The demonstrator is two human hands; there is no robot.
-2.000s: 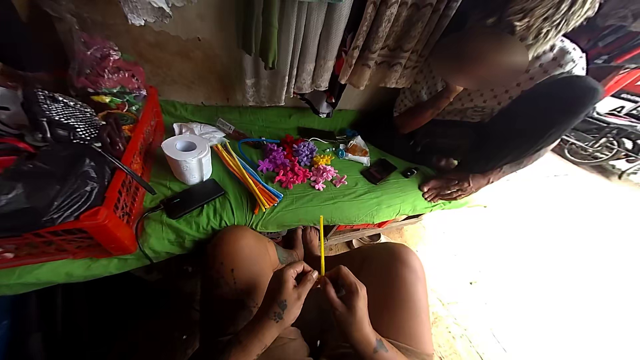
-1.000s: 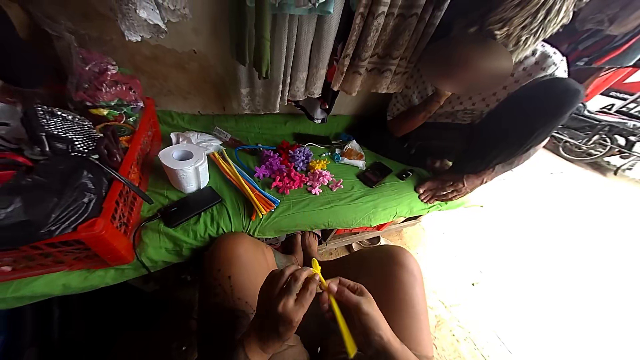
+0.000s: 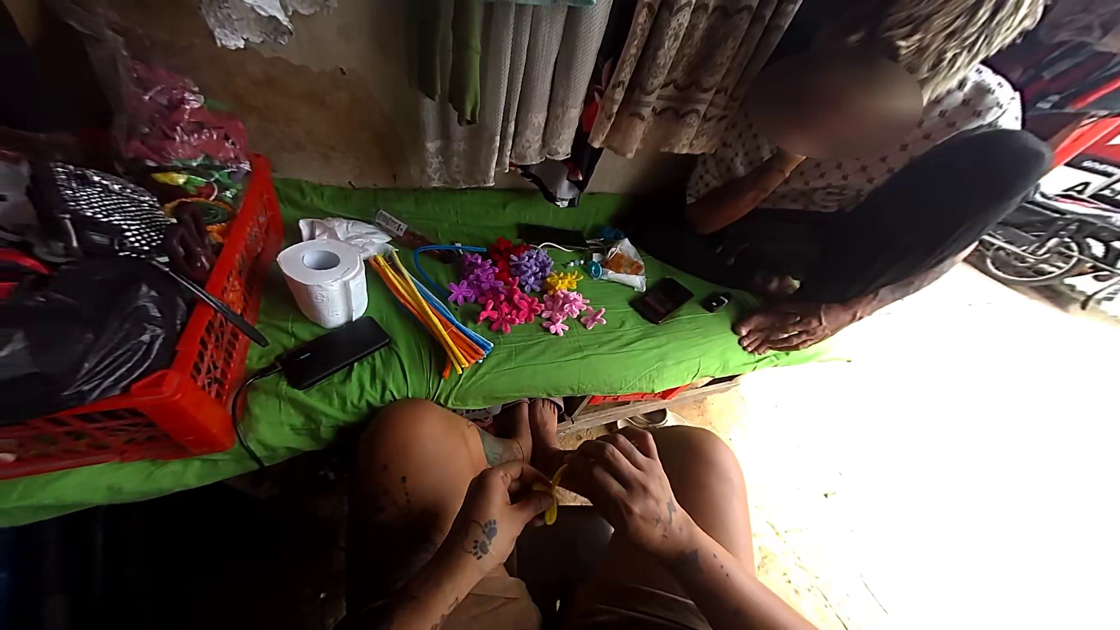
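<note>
A yellow pipe cleaner (image 3: 552, 505), bent into a small looped shape, is pinched between the thumb and fingers of my left hand (image 3: 503, 512) above my lap. My right hand (image 3: 623, 490) has its fingertips at the upper right end of the yellow piece; the fingers partly hide the contact. Beyond my knees, a bundle of yellow, orange and blue pipe cleaners (image 3: 429, 311) lies on the green cloth (image 3: 560, 367). To its right sits a cluster of fuzzy flowers in purple, red, pink and yellow (image 3: 512, 302).
A toilet paper roll (image 3: 322, 280) and a black phone with a cable (image 3: 335, 353) stand left of the bundle. The red plastic crate (image 3: 210, 376) holds bags at far left. Another dark phone (image 3: 662, 300) lies near a seated person's foot (image 3: 783, 328) at right.
The yellow pipe cleaner was straight and upright two seconds ago, then slanted down to the right with a bend at its top. Now it is a small looped shape, and my right hand is higher.
</note>
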